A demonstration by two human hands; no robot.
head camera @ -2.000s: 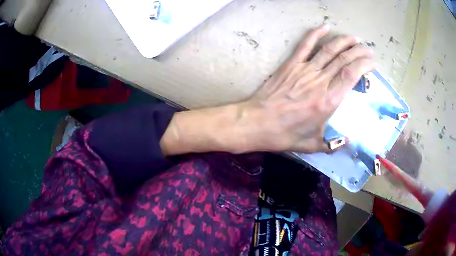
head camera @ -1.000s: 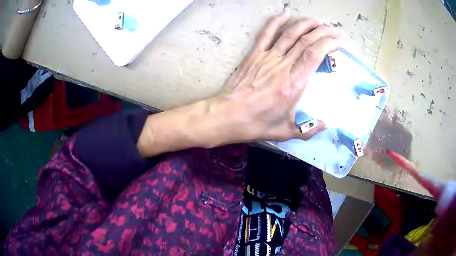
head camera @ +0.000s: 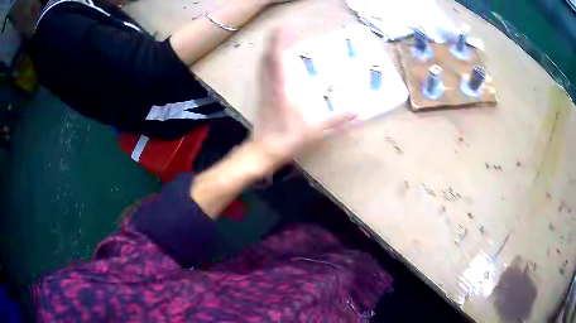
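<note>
My left hand [head camera: 278, 120] is blurred at the near left corner of a white four-post plate [head camera: 350, 69]. Its fingers are spread along the plate's left side and the thumb reaches over the near edge. I cannot tell whether it grips the plate. The four blue-grey posts stand upright, and a small red spot shows near the closest one. My right hand and the red bottle are not in view.
A brown four-post board [head camera: 442, 88] lies right of the plate, with a crumpled white cloth [head camera: 404, 16] behind. Another person's forearm [head camera: 208, 28] rests on the worktable [head camera: 417, 164] at upper left. A dark stain [head camera: 515, 293] marks the near right. Something red is below.
The view has swung left. My left hand is no longer around the near plate beside the stain, where no plate now shows. The bottle has left view; the brown board and cloth have appeared.
</note>
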